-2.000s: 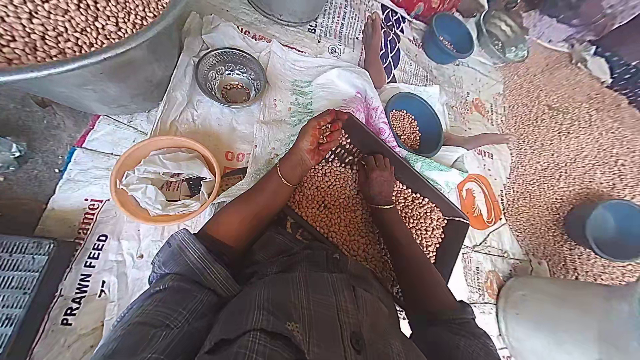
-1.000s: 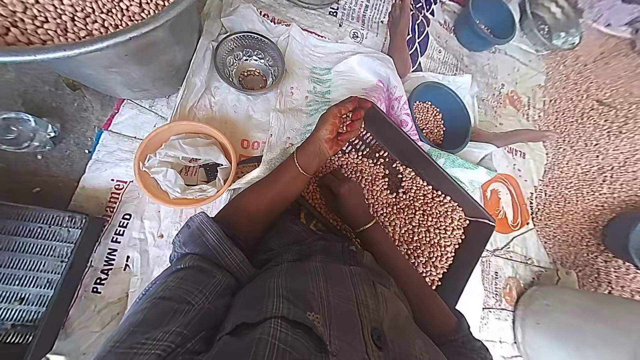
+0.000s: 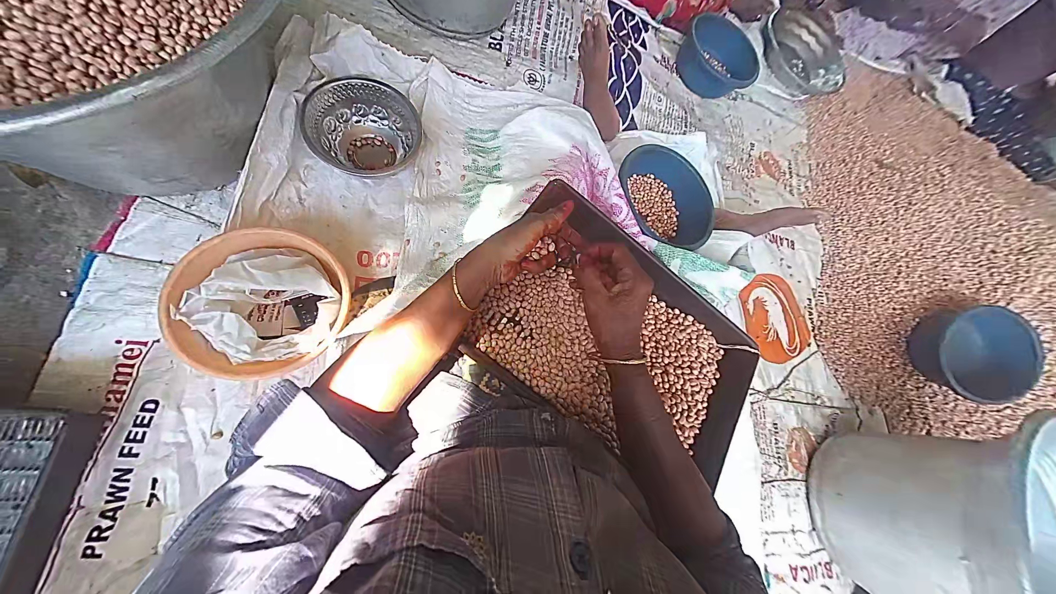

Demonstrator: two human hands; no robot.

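Observation:
A dark rectangular tray [image 3: 730, 412] of shelled nuts or beans [image 3: 536, 342] lies across my lap. My left hand [image 3: 528, 247] is cupped over the tray's upper left part, with several nuts in its palm. Close beside it, my right hand [image 3: 612, 285] has its fingers bent toward the left fingertips; whether they pinch a nut is too small to tell. Just beyond the tray stands a blue plastic bowl [image 3: 697, 198] partly filled with nuts. A patterned metal bowl [image 3: 361, 124] with a few nuts sits at the upper left.
An orange plastic basin [image 3: 173, 309] holding a white bag stands at left, below a large metal tub [image 3: 148, 136] of nuts. Nuts [image 3: 907, 206] cover the floor at right, around a blue bucket [image 3: 978, 355]. A metal pot [image 3: 916, 503] stands lower right. Another person's foot [image 3: 598, 66] is near the top.
My right hand has moved up from low in the tray to beside my left hand. Bright light now falls on my left forearm and sleeve.

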